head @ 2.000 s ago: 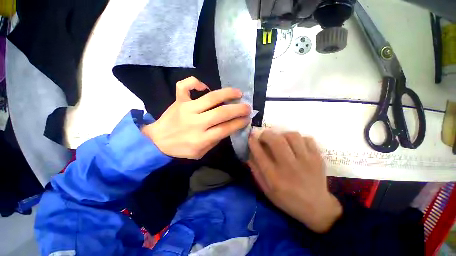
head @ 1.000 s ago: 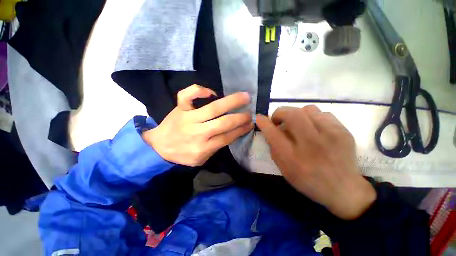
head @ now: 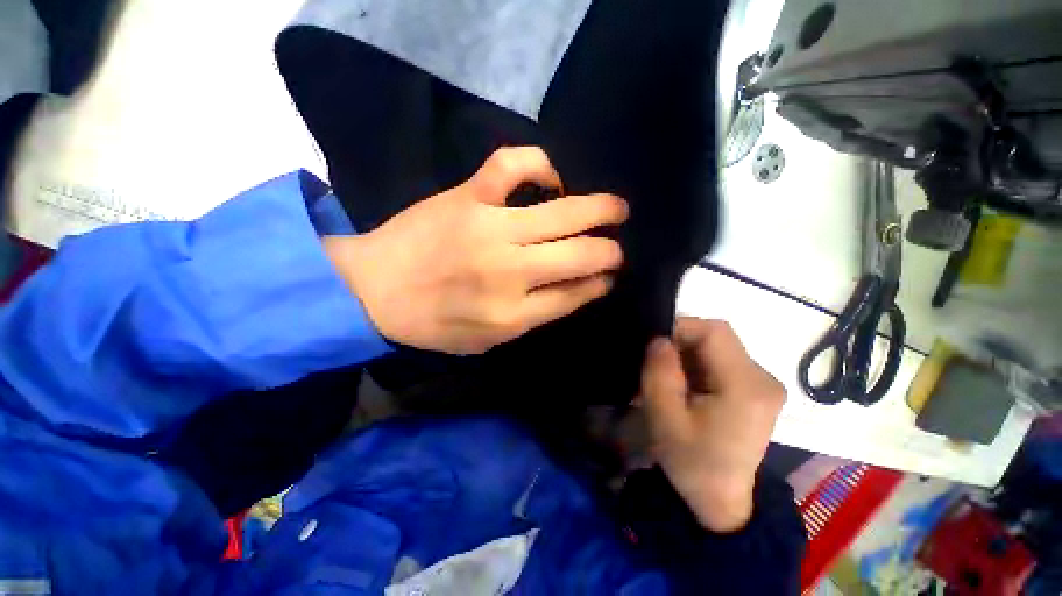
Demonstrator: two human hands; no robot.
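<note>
A large matte black fabric panel lies over the table in front of me and hangs towards my lap. A pale grey-blue interfacing piece shows at its top. My left hand lies on the panel, palm down, with its fingers bent and a little apart. My right hand pinches the panel's lower right edge between thumb and fingers. The black strip seen before is not visible now.
The sewing machine head is at the upper right. Scissors lie on the white table, with a dark block to their right. A red plastic basket is below the table edge.
The view has swung to the right. The black side now covers where the long grey interfacing strip faced up. My right hand has moved to the panel's edge, away from the strip's end.
</note>
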